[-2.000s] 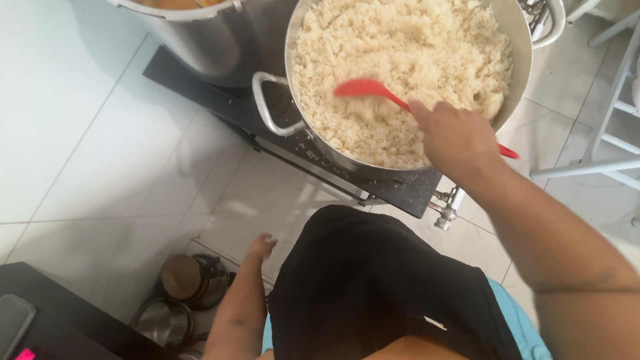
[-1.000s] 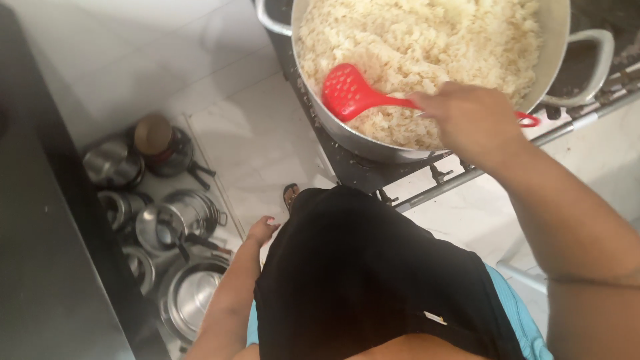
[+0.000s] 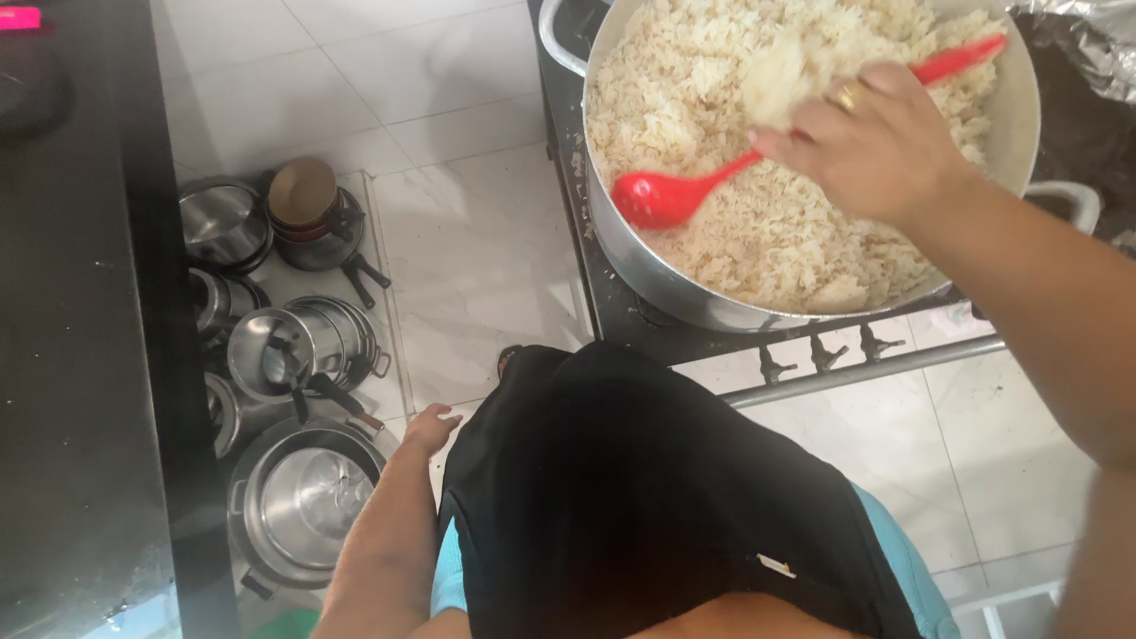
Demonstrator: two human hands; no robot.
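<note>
My right hand (image 3: 865,146), with a gold-coloured ring on one finger, grips the handle of a red slotted spoon (image 3: 661,200). The spoon's bowl rests on cooked white rice (image 3: 799,257) near the left wall of a large aluminium pot (image 3: 701,297). Some rice beside the hand is blurred. The pot stands on a black stove (image 3: 652,333). Down at my left side hangs my left hand (image 3: 432,428), holding nothing, its fingers slightly apart, next to my black apron (image 3: 621,497).
Stacked metal pots (image 3: 306,351) and pans stand low at the left, beside a dark countertop (image 3: 71,355). Stove knobs (image 3: 825,353) and a metal rail (image 3: 870,371) run below the large pot. Crumpled foil (image 3: 1100,44) lies at the upper right.
The view has swung, bringing the stacked pots and dark countertop further in. My right hand has stayed on the red spoon, whose angle over the rice has changed. My left hand still hangs low.
</note>
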